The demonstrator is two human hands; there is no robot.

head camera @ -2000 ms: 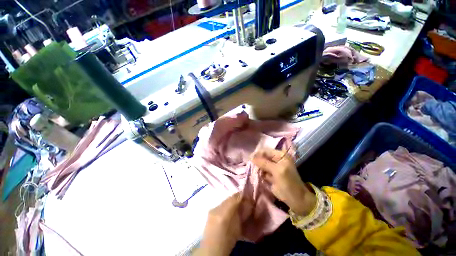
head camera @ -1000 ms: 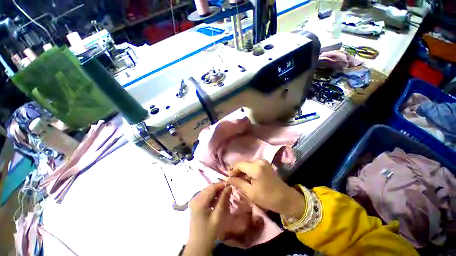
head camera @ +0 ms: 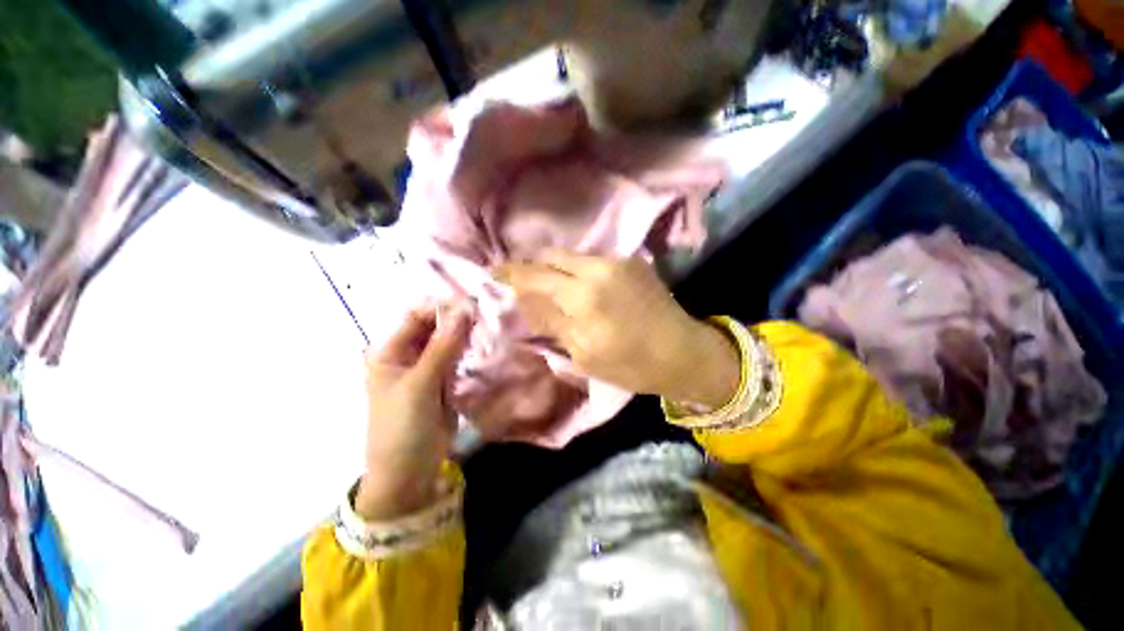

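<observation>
The pink garment piece (head camera: 542, 185) lies bunched under and in front of the sewing machine head (head camera: 358, 74), with its lower part over the table's front edge. My left hand (head camera: 413, 382) pinches its edge between thumb and fingers. My right hand (head camera: 604, 314) holds the same edge just to the right, fingers bent over the cloth. The hands are close together, a little apart. The presser foot area is blurred, and the fingertips are partly hidden in folds.
Pink and grey strips (head camera: 80, 234) lie at the left. A blue basket (head camera: 851, 203) with pink garments stands at the right, another blue basket (head camera: 1029, 93) behind it. A small tool (head camera: 758, 115) lies near the table's right edge. My lap is below.
The view has tilted down, so the lap and both yellow sleeves show. The hands came together on the cloth edge and have since moved slightly apart, still holding it.
</observation>
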